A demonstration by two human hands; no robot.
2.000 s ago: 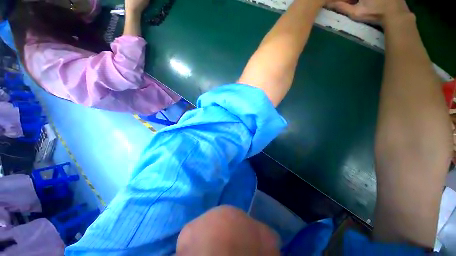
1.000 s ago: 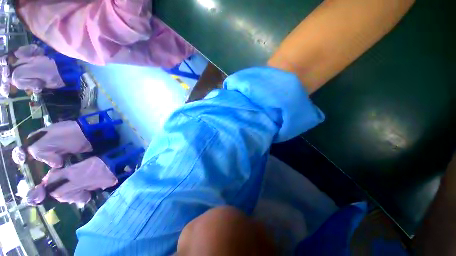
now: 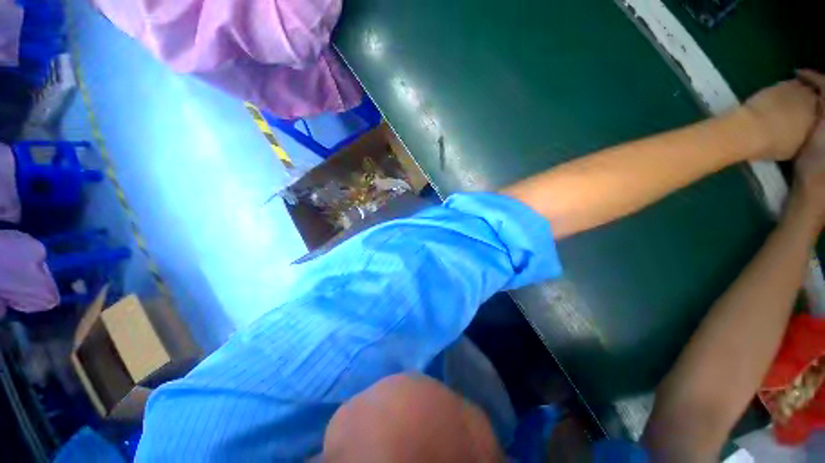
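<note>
My left hand (image 3: 783,119) is at the far right, over the worn white rail (image 3: 680,56) of the green bench. My right hand (image 3: 813,161) is beside it, partly cut off by the right edge. The hands are close together and seem to touch. Their fingers are mostly hidden or out of the picture, and no held object can be made out. Both are bare, with the left blue sleeve rolled up to the forearm.
A red bin (image 3: 796,336) with gold-coloured bits is at right. A dark object (image 3: 710,9) lies beyond the rail. A carton (image 3: 306,217) of clear and gold scraps is below the bench. A person in pink (image 3: 235,45) sits at upper left. Another open carton (image 3: 99,362) and blue stools stand left.
The view has shifted; both hands now show at the right edge, after being out of view one second ago. The scrap carton and red bin show more fully.
</note>
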